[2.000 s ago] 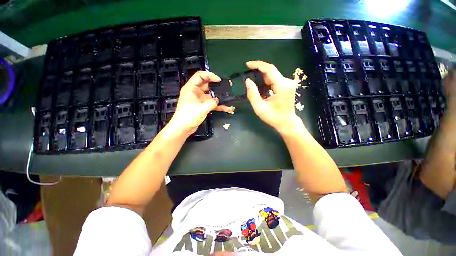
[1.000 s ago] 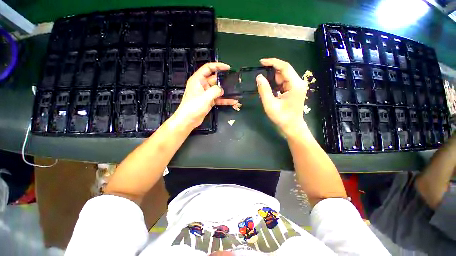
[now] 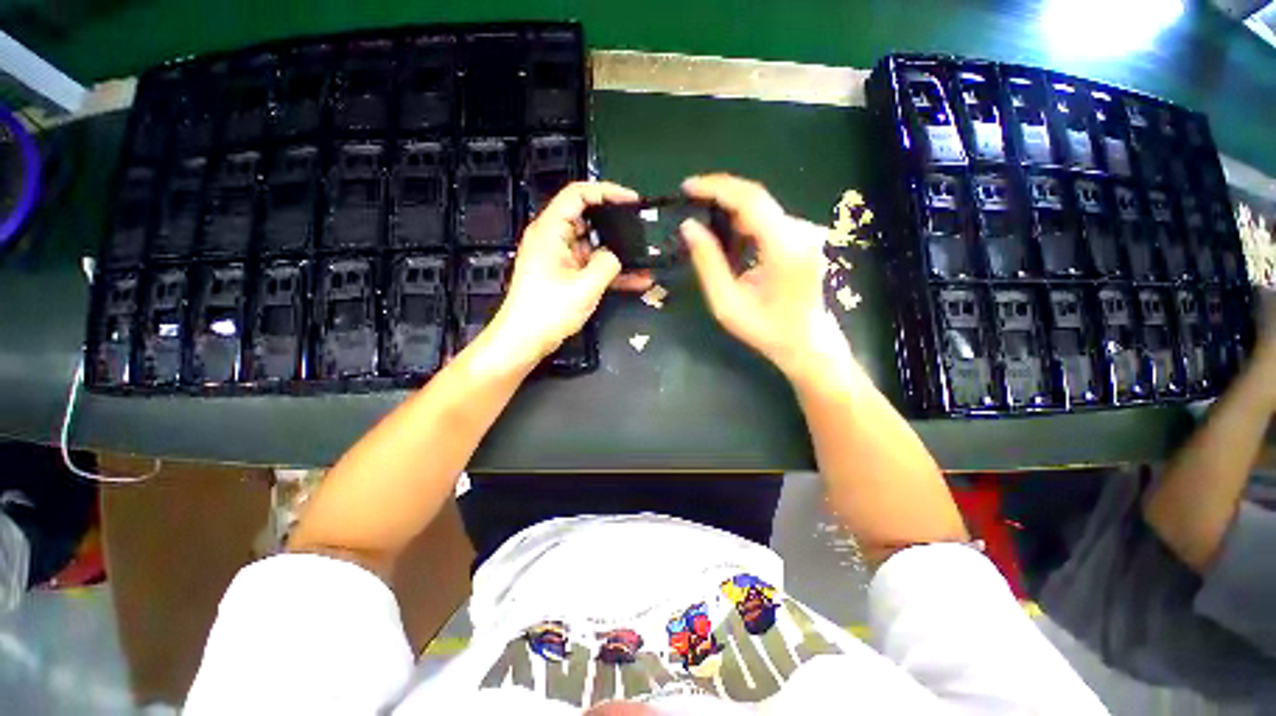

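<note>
A black housing is held level above the dark green bench between both hands. My left hand grips its left end with thumb and fingers. My right hand grips its right end, the thumb over its upper face. A small pale spot shows on the housing. A few small pale pieces lie on the bench just below the hands, and a loose pile of them lies to the right. The fingertips partly hide the housing's ends.
A black blister tray with rows of housings lies at left, another at right. A white cable hangs by the left tray. A purple-rimmed round object is at far left. A neighbour's arm is at the right edge.
Both hands keep hold of the housing and have shifted slightly left in the picture. A pale spot now shows on the housing's face. The neighbour's arm at right has moved slightly.
</note>
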